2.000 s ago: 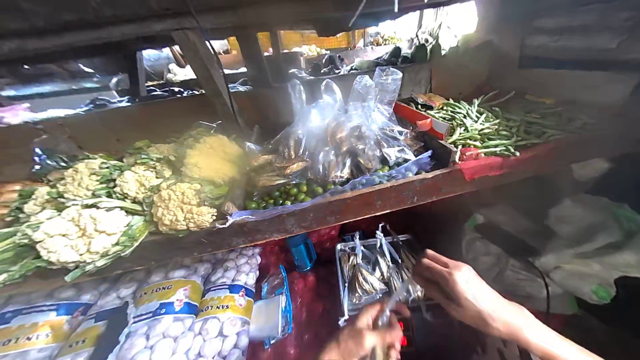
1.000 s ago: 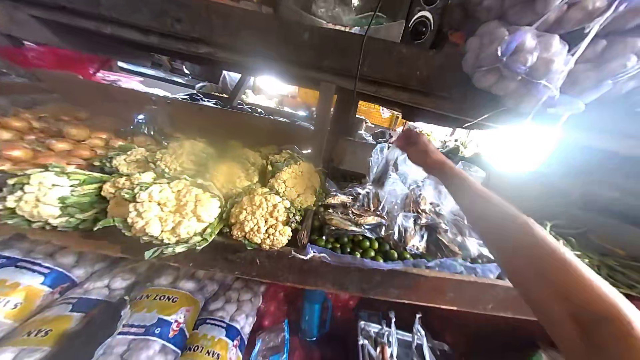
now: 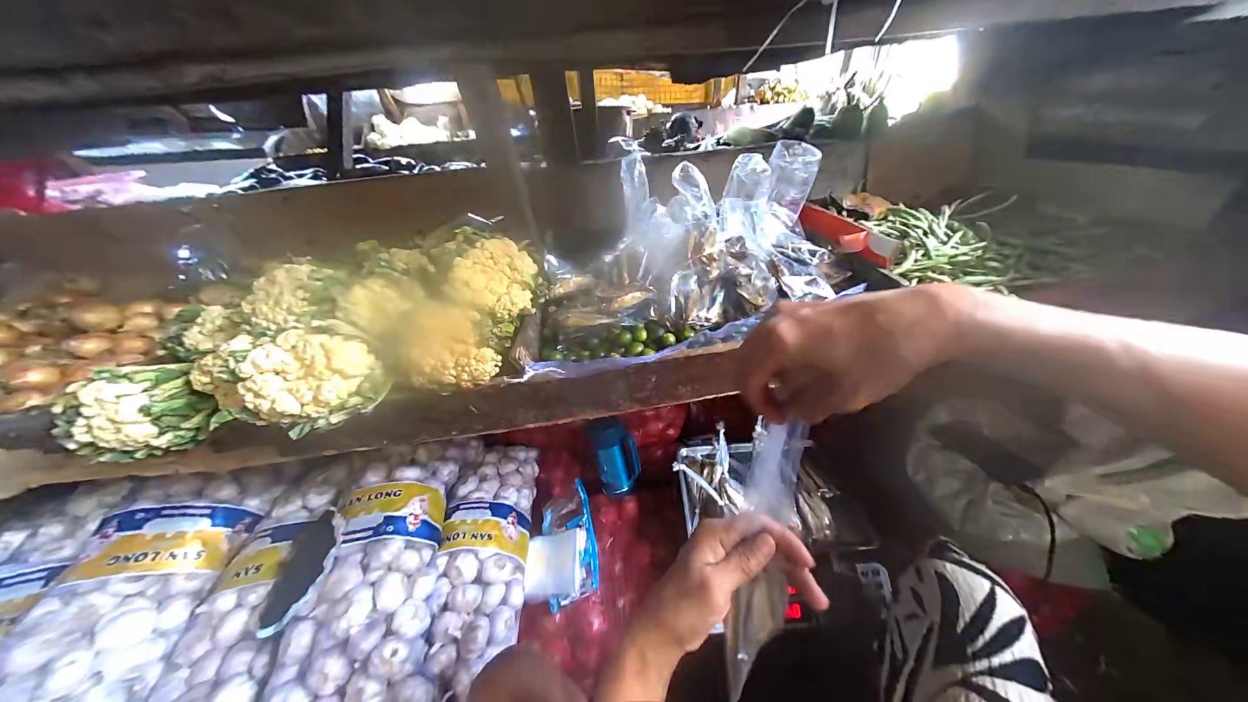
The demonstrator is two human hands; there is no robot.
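My right hand (image 3: 829, 351) grips the upper end of a clear plastic bag (image 3: 775, 468) in front of the shelf edge. Lower down, my left hand (image 3: 726, 575) is around the same bag, its fingers partly spread; long, thin things, apparently dried fish, show inside. Behind the bag, a metal tray (image 3: 694, 453) holds dried fish and tied bags. A scale with a red lit display (image 3: 793, 610) is partly hidden below. On the shelf, knotted clear bags of dried fish (image 3: 717, 278) stand over green limes (image 3: 634, 339).
Cauliflowers (image 3: 302, 375), onions (image 3: 93, 317) and green beans (image 3: 931, 244) lie along the wooden shelf (image 3: 585, 395). Net sacks of garlic (image 3: 380, 604) fill the lower left. A blue container (image 3: 614, 458) and a blue-edged packet (image 3: 565, 561) rest near red net sacks (image 3: 609, 546).
My right hand, raised at the hanging bags on the shelf one second ago, is now lower, above the tray. My left hand has come back into view.
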